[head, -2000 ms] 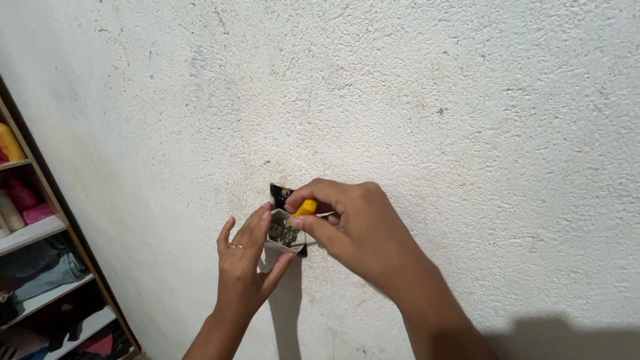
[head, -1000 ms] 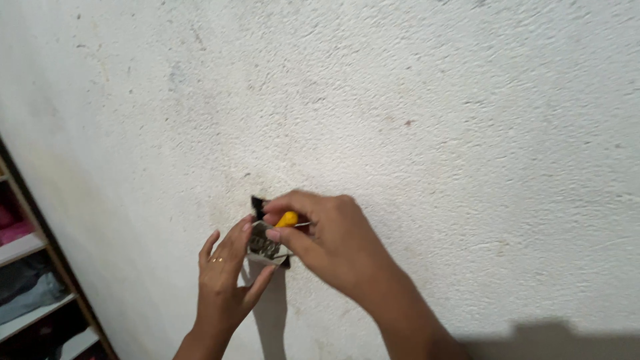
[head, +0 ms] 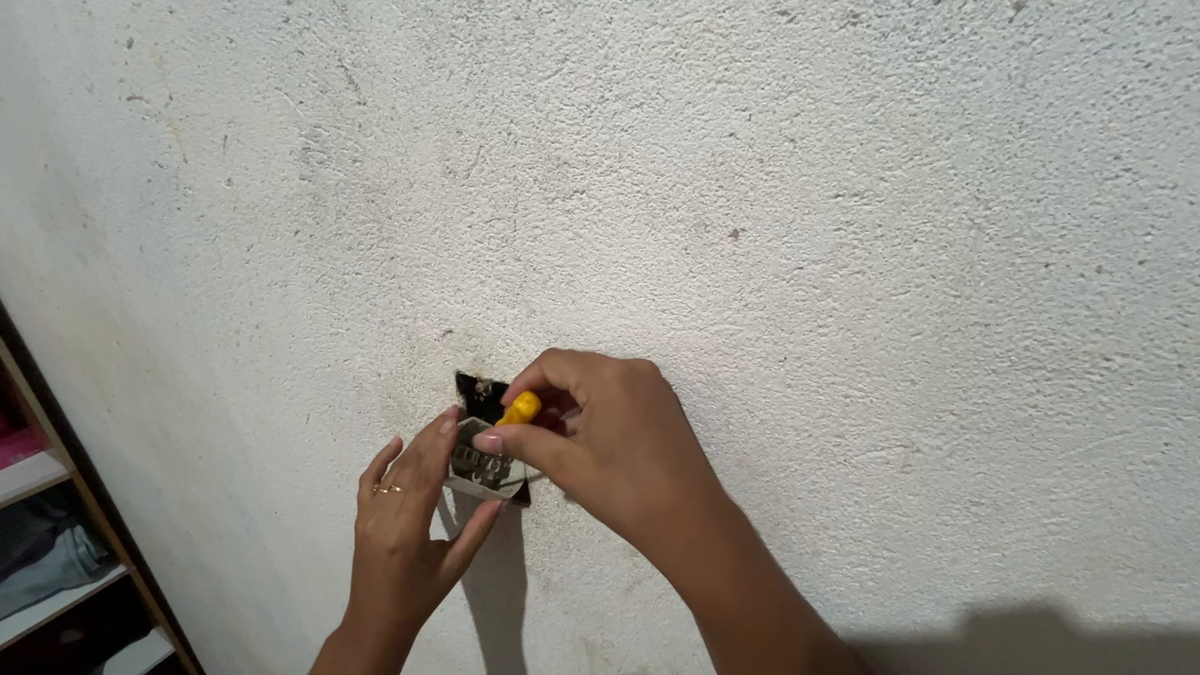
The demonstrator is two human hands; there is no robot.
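Observation:
An electrical outlet or switch module (head: pixel 483 461), its back with metal terminals facing me, is tilted out at a dark recessed wall box (head: pixel 481 397). My left hand (head: pixel 410 525), with a ring on one finger, grips the module's pale rim between fingers above and thumb below. My right hand (head: pixel 600 436) pinches a small yellow-handled tool (head: pixel 521 409), likely a screwdriver, over the module's right side. The tool's tip is hidden by the fingers. What lies behind the module cannot be seen.
A rough white plastered wall (head: pixel 844 281) surrounds the box. At the lower left stands a shelf unit (head: pixel 108 525) with folded cloth (head: pixel 56 567) and a pink item (head: pixel 19 445). Shadows fall on the wall below the hands and at the lower right.
The view has shifted somewhat. Both hands stay at the module, and the yellow handle is still in my right fingers, now at a slightly different angle.

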